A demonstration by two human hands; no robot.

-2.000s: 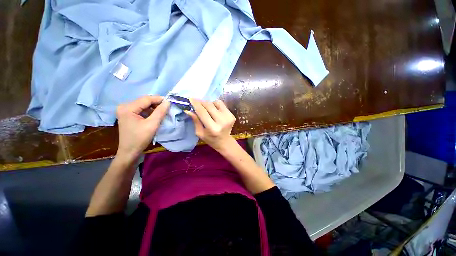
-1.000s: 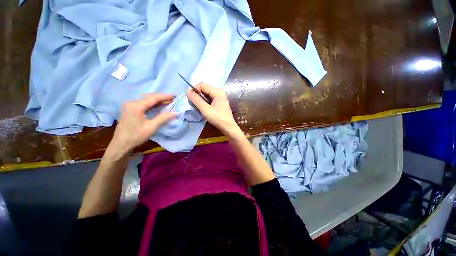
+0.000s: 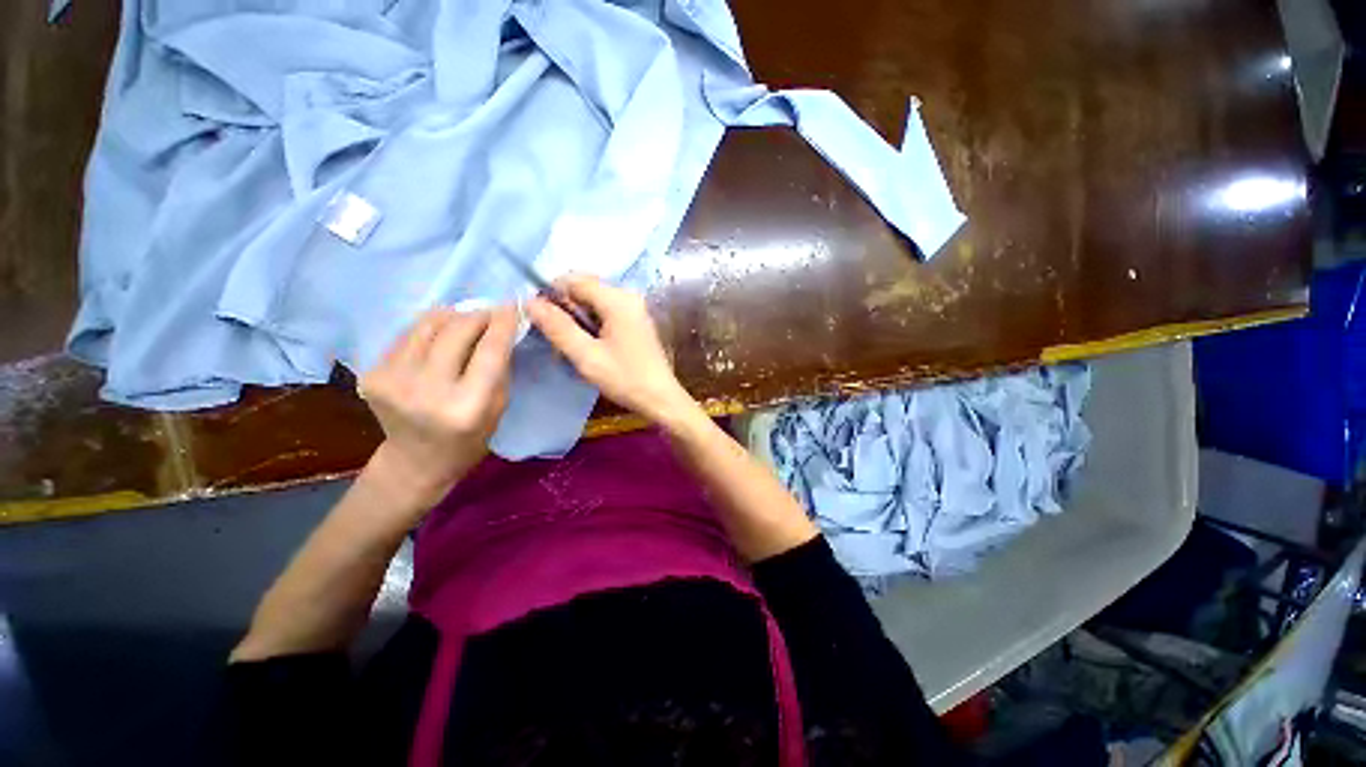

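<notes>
A light-blue shirt lies spread and rumpled over the table, its near end hanging at the table's front edge. A small white label lies on it. A flat strip with a slanted end lies out to the right. My left hand pinches the shirt's cloth near the edge. My right hand is close beside it, fingertips at the same cloth, and holds dark thread snips with the blades pointing up and left. The cloth between my fingertips is partly hidden.
The glossy brown table has yellow tape along its front edge. A pale grey tub with crumpled light-blue shirts stands below the edge at the right. A blue object is at the far right.
The snips were across the cloth between both hands, then turned upward in my right hand. My left hand's fingers opened, then closed together on the cloth. The view has shifted slightly.
</notes>
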